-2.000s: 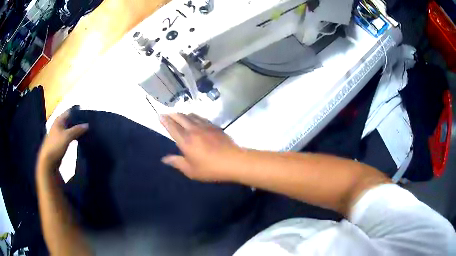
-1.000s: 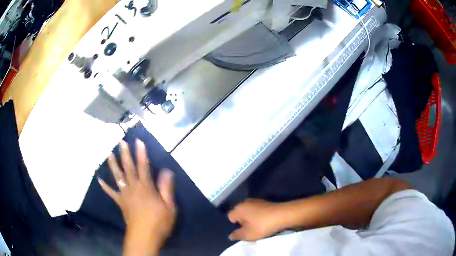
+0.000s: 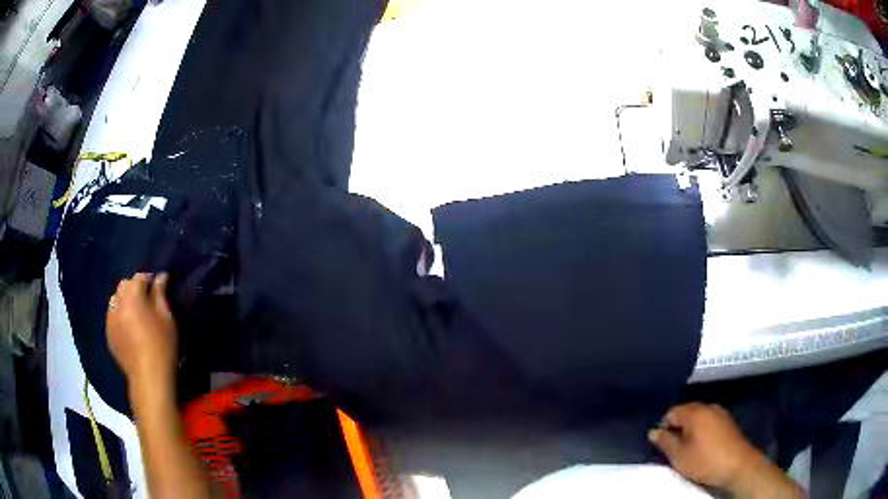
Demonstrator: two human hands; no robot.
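Note:
A dark cloth panel (image 3: 574,283) lies on the white table, its upper right corner at the needle area of the sewing machine (image 3: 740,117). Its lower part hangs over the table's front. My right hand (image 3: 706,443) has its fingers closed on the panel's lower right edge. More dark cloth (image 3: 302,234) lies heaped in the middle and left. My left hand (image 3: 143,326) is on the dark cloth at the far left, fingers curled; whether it grips a layer cannot be told.
A red-orange basket (image 3: 258,392) with dark contents is below the table at lower left. A pale measuring tape (image 3: 798,336) runs along the front edge at right. A dark curved flat piece (image 3: 828,219) lies under the machine arm. Yellow cord (image 3: 97,429) hangs at left.
The view has swung left, so the machine now shows at upper right. My left hand has left the panel near the needle for the cloth at far left. My right hand stays by the panel's lower edge.

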